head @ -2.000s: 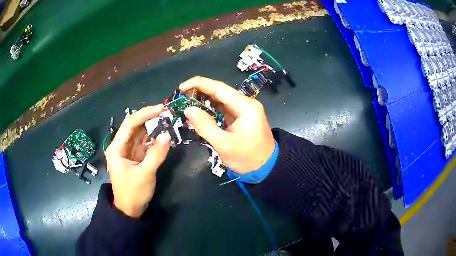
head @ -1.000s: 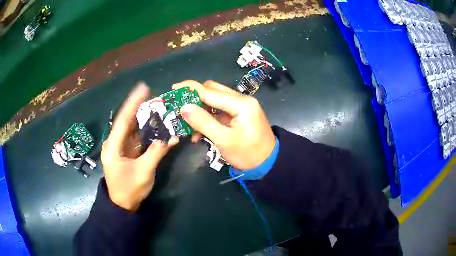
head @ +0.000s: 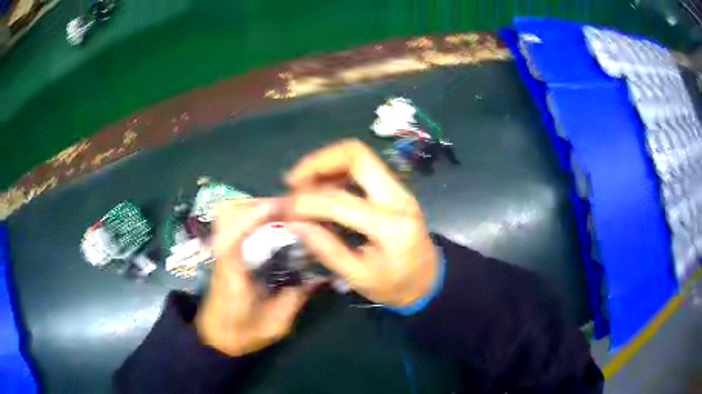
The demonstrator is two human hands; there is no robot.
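Observation:
The frame is blurred. My left hand holds a wired subassembly, of which a white block and a black part show between my hands. My right hand is bent over the same subassembly from the right, fingertips at its upper side; whether it grips it is hidden by blur. The green board of the held unit cannot be made out. Another wired subassembly with a green board lies on the dark green bench just left of my left hand.
A wired subassembly lies at the far left, and another beyond my right hand. The brown worn belt edge crosses behind them. A small unit is on the green belt. Blue sheets with rows of white housings stand at right.
My hands have moved slightly right and down and closer together around the unit. Its green board no longer shows. The small unit on the belt has moved right. The whole view has shifted a little.

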